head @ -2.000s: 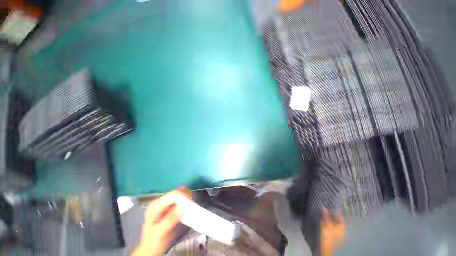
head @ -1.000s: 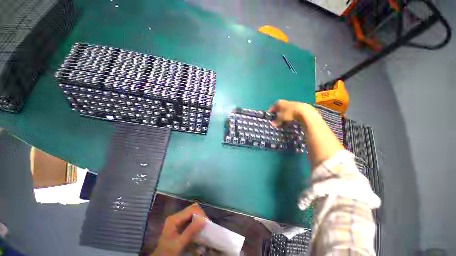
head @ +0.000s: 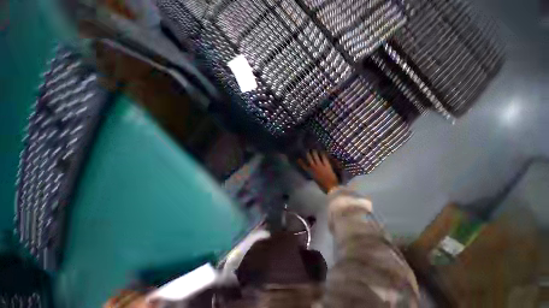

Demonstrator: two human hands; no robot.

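Observation:
My right hand [head: 321,169] reaches out at the centre, fingers spread, at the lower edge of the keyboard stacks [head: 361,117]. The fingertips are blurred against the dark stack side, so I cannot tell if they touch or hold a keyboard. My left hand [head: 128,299] is at the bottom left, mostly cut off by the frame edge, at the end of a white label sheet [head: 188,283] that it holds. A small white paper [head: 242,73] lies on the stacks.
The green table [head: 144,198] is at the left, with a keyboard stack [head: 51,150] on it. Another keyboard stack [head: 448,51] stands at the upper right. Grey floor [head: 481,156] is at the right, with a blurred brown and green object [head: 457,246] at the lower right.
The view has swung right, off the table towards the stacks beside it. My right hand has left the keyboard on the table. My left hand still has the white sheet.

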